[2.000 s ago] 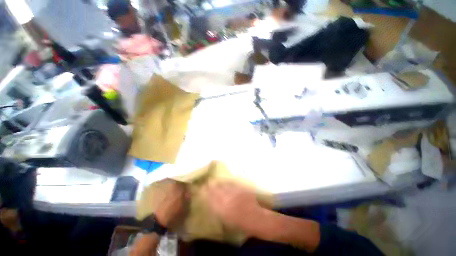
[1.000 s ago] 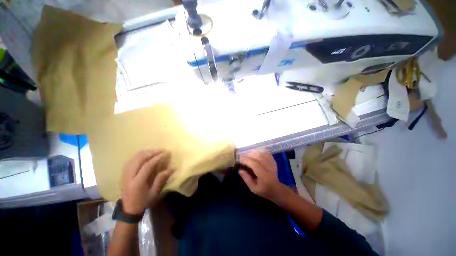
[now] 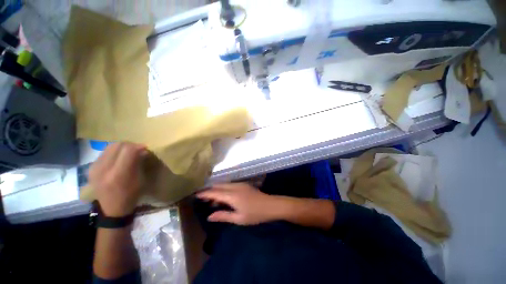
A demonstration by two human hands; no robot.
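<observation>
A tan garment panel point(image 3: 188, 136) lies folded and rumpled left of the needle area and hangs at the table's front edge. My left hand point(image 3: 119, 169) pinches it at the left; the hand is slightly blurred. My right hand point(image 3: 236, 202) is at the table's front edge below the cloth, fingers apart; I see nothing held in it. The white sewing machine point(image 3: 299, 47) stands behind, its needle area point(image 3: 265, 83) under a bright lamp. Another tan panel point(image 3: 105, 77) lies at the back left.
Black thread snips point(image 3: 349, 86) lie right of the needle. Tan scraps point(image 3: 400, 100) and yellow-handled scissors point(image 3: 470, 69) are at the right end. Crumpled tan cloth point(image 3: 388, 194) lies below right. A grey fan-vented box point(image 3: 36, 130) stands left. Clear plastic bags point(image 3: 161, 249) are below the table.
My left hand has moved left and up with the panel's cloth, which is now more folded. My right hand has moved left and let go of the panel's edge.
</observation>
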